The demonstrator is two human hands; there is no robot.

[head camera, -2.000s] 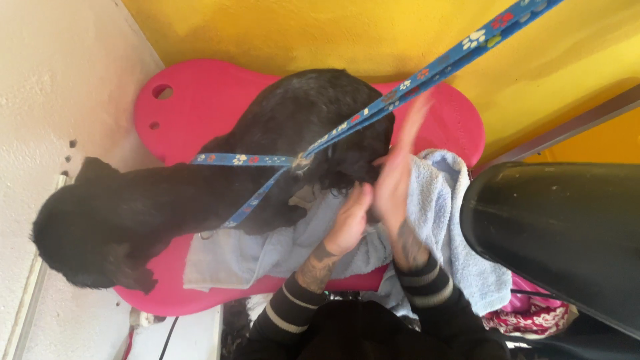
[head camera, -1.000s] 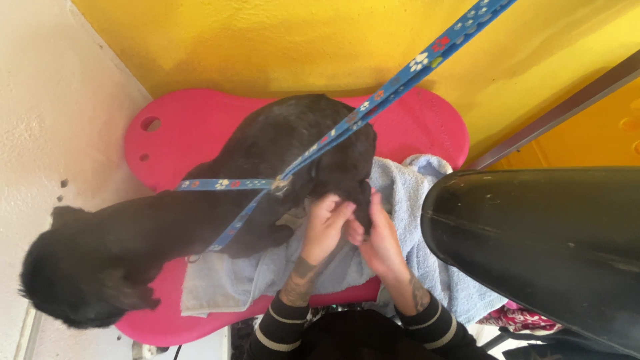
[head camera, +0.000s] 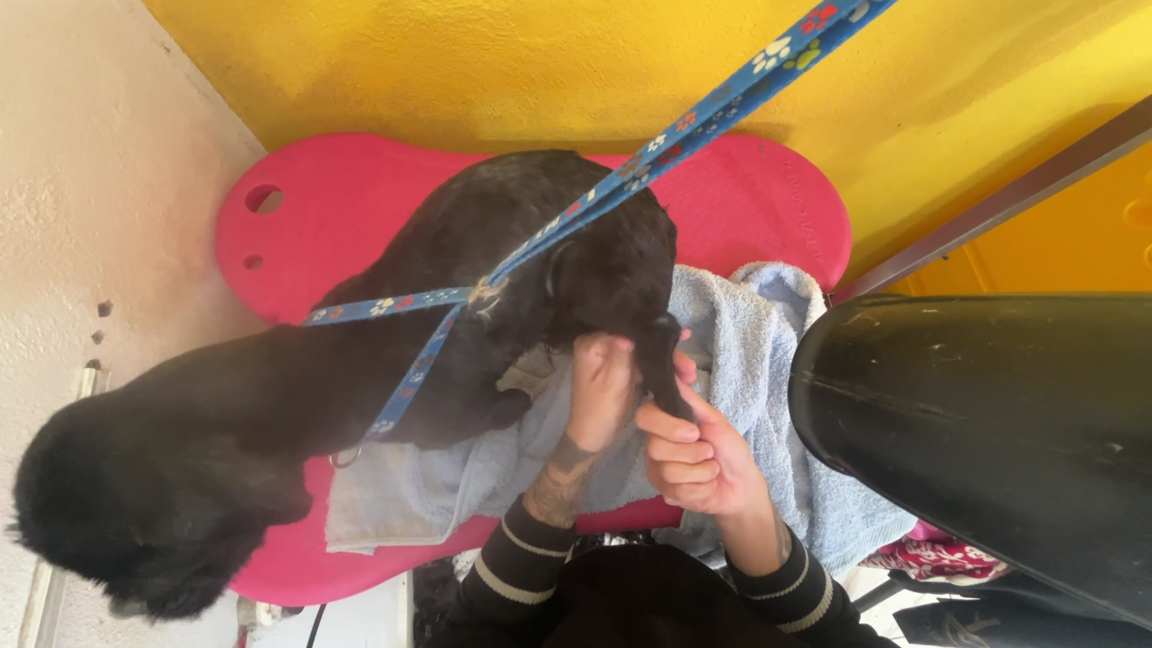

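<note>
A black dog (head camera: 540, 243) is on a pink bone-shaped tabletop (head camera: 765, 207), its head at the lower left and its rump towards the right. A blue paw-print strap (head camera: 684, 135) runs from the upper right to its body and loops around it. My right hand (head camera: 697, 454) is closed around the lower part of a hind leg (head camera: 663, 360). My left hand (head camera: 601, 387) is against the inner side of that leg, its fingers partly hidden behind it. A light blue towel (head camera: 738, 360) lies under the hands and partly under the dog.
A large black rounded object (head camera: 981, 423) juts in from the right, close to my right forearm. A yellow wall (head camera: 405, 72) stands behind the tabletop and a pale wall (head camera: 108, 180) at the left. A metal bar (head camera: 1008, 198) slants at the upper right. Patterned red fabric (head camera: 945, 560) lies low on the right.
Two seconds ago both hands were raised by the dog's rump, the right one blurred. One second ago they had come to the hind leg, where they are now.
</note>
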